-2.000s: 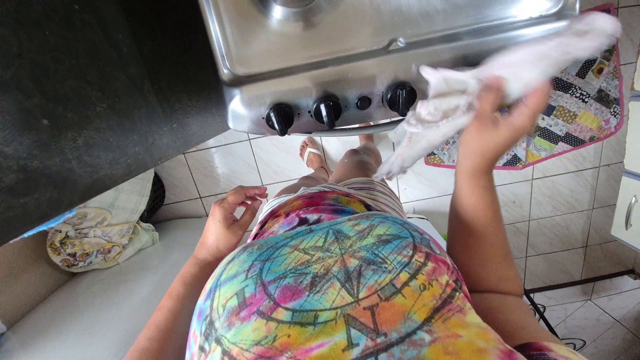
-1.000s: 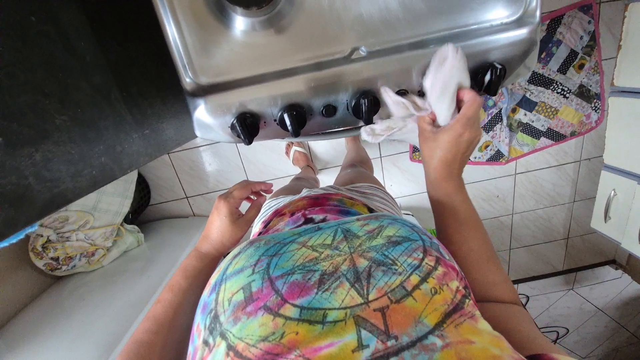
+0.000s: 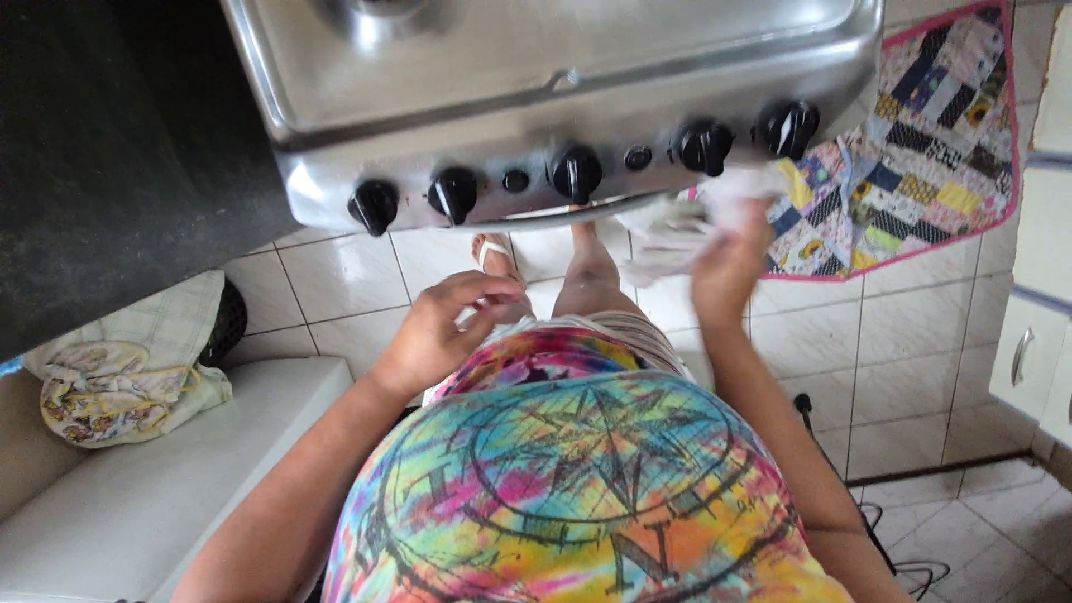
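Observation:
My right hand (image 3: 730, 268), blurred, grips a whitish cloth (image 3: 670, 239) just below the front edge of a stainless steel stove (image 3: 469, 126). Part of the cloth reaches up under the right-hand black control knobs (image 3: 706, 146); whether it touches the panel I cannot tell. More black knobs (image 3: 373, 206) line the sloped panel to the left. My left hand (image 3: 448, 322) holds nothing, its fingers loosely curled in front of my waist, below the stove's edge.
A dark countertop (image 3: 126, 167) adjoins the stove on the left. Below it, printed cloths (image 3: 117, 385) lie on a pale surface (image 3: 167, 494). A patchwork mat (image 3: 930, 151) covers tiles at right, near a white cabinet (image 3: 1034, 335). Black cables (image 3: 875, 536) lie on the floor.
Two seconds ago the cloth was raised out to the right of the stove; one second ago it was against the knob panel. Now it hangs just below the panel.

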